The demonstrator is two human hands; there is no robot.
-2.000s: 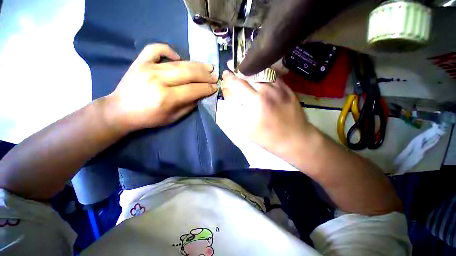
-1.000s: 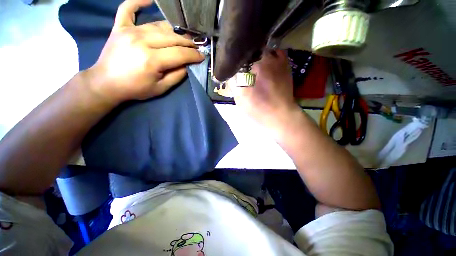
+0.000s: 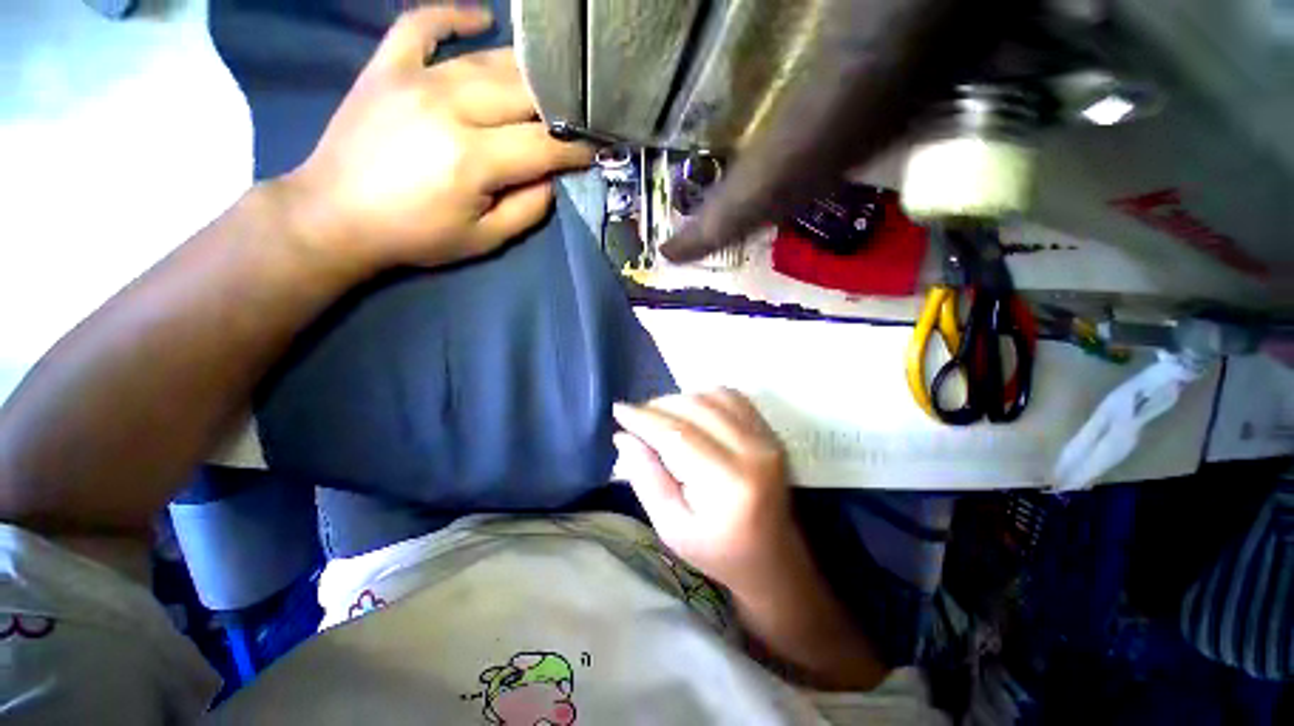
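Note:
A grey-blue fabric panel (image 3: 440, 369) lies on the white table and hangs over its front edge. My left hand (image 3: 440, 156) lies on the panel, pressing it with spread fingers, fingertips just left of the presser foot and needle (image 3: 642, 213). The panel's right edge runs down from the presser foot. My right hand (image 3: 705, 475) is at the table's front edge, by the panel's lower right corner, fingers bent. Whether it touches or pinches the fabric there is unclear.
The machine head (image 3: 795, 85) covers the top right, with a pale ribbed knob (image 3: 969, 177). A phone (image 3: 834, 220) rests on a red cloth (image 3: 859, 267). Scissors (image 3: 976, 348) lie right of it, then a white strip (image 3: 1128, 423). A striped sleeve or garment (image 3: 1246, 603) shows at far right.
My right hand has moved from beside the needle down to the table's front edge. My left hand stays on the fabric. The view has shifted, with the machine head looming larger.

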